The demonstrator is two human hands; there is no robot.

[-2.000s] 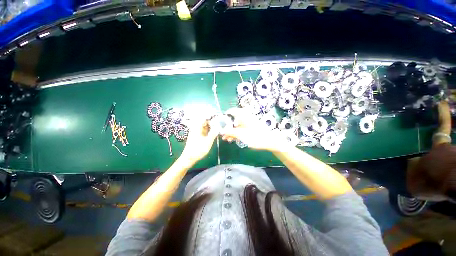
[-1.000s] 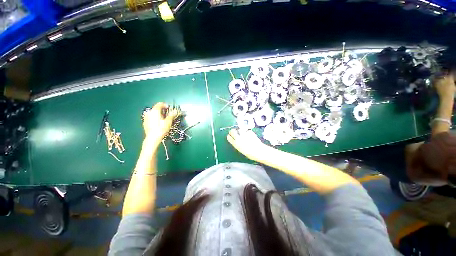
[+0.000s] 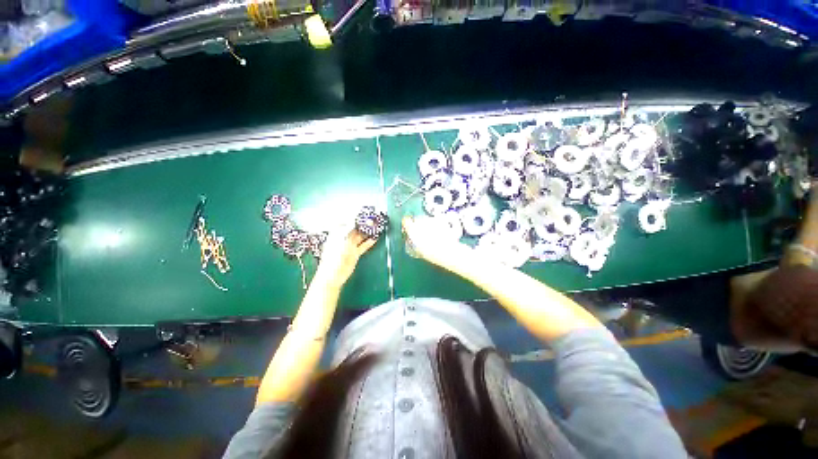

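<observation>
My left hand [image 3: 345, 248] holds a dark toothed wound stator [image 3: 370, 221] at its fingertips, just left of the pale seam line on the green bench. My right hand [image 3: 425, 238] is just right of that line, at the near left edge of the heap; it is overexposed, and I cannot tell whether it holds anything. A small pile of wound stators [image 3: 279, 210] lies left of my left hand. The large heap of covered stator assemblies [image 3: 543, 215], whitish rings with thin leads, lies right of my right hand.
A tan wire bundle [image 3: 213, 250] and a dark thin tool [image 3: 195, 221] lie at left on the green bench [image 3: 117, 269]. Dark parts [image 3: 717, 152] lie at far right near another person's arm [image 3: 797, 255]. A metal strip [image 3: 269, 133] edges the bench, with a blue bin [image 3: 85, 49] beyond.
My left hand has moved right from the small pile, now with a stator in its fingers. My right hand has stayed near the heap's left edge. The view has shifted slightly.
</observation>
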